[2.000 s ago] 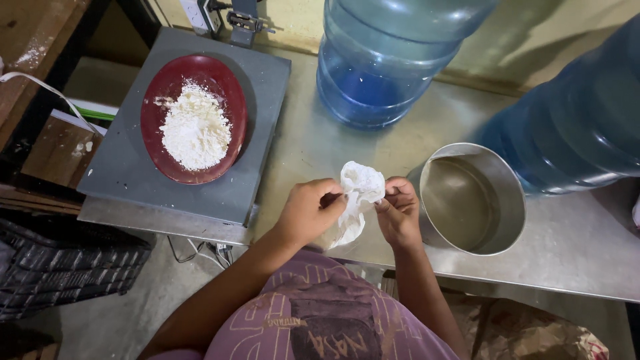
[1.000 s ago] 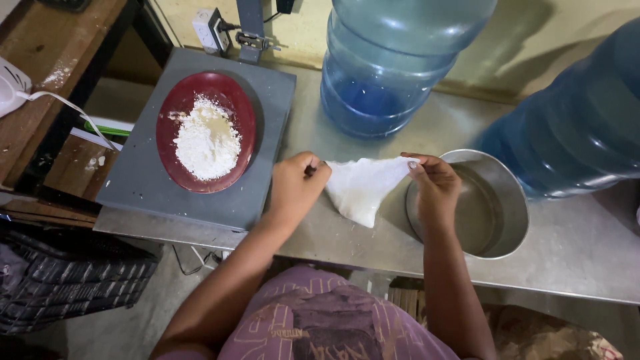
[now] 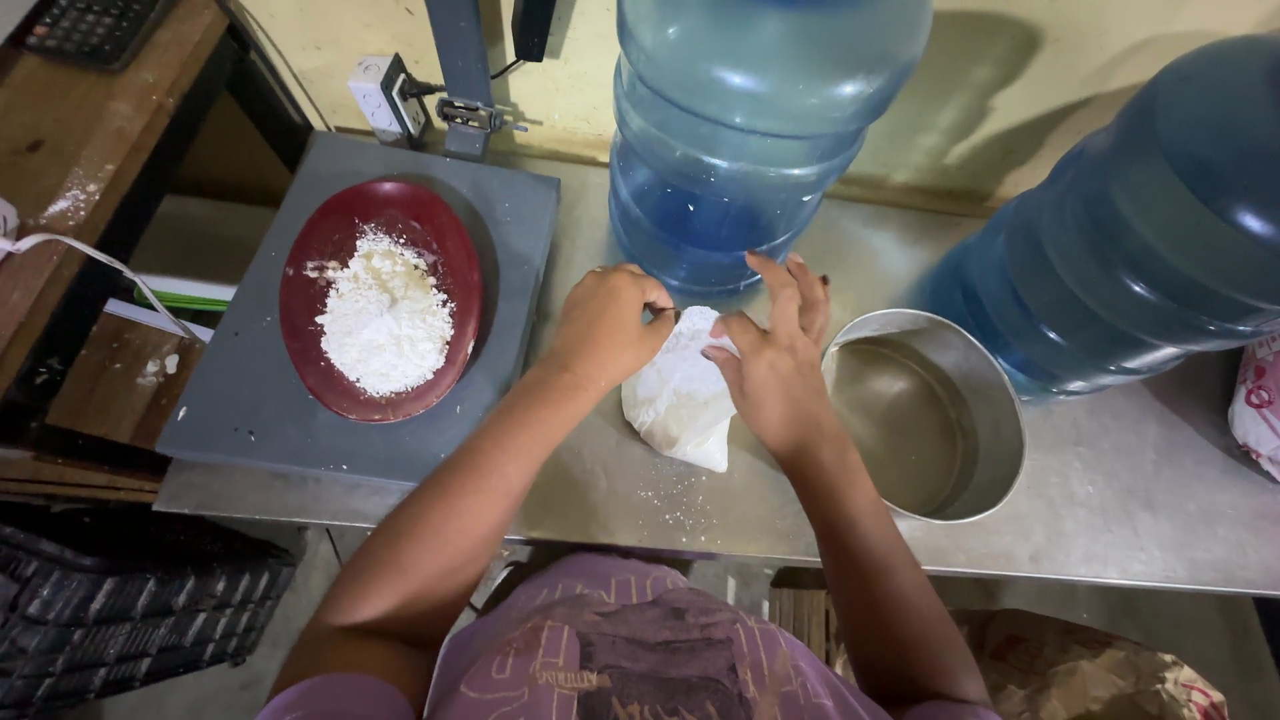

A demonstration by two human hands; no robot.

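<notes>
A small plastic bag with white powder in it (image 3: 680, 395) rests on the steel table (image 3: 600, 490) in front of me. My left hand (image 3: 615, 325) pinches its upper left edge between thumb and forefinger. At the upper right edge, my right hand (image 3: 775, 360) has its thumb and forefinger on the plastic, the other fingers raised. A dark red oval dish (image 3: 460, 320) holds a heap of white powder (image 3: 385, 325) and stands on the grey platform of a scale (image 3: 240, 400), left of my hands. A round metal pot (image 3: 1005, 430) with cloudy liquid is just right of my right hand.
Two blue water jugs (image 3: 740, 130) (image 3: 1130, 210) stand along the wall. A power outlet box (image 3: 390, 100) is behind the scale. Black plastic crates (image 3: 130, 600) are at lower left, a brown paper bag (image 3: 1080, 665) below the table at right. Powder specks lie near the table's front edge.
The plastic was crumpled, then stretched flat between my hands; now it is a bag standing on the table with powder inside. My hands have come closer together since one second ago.
</notes>
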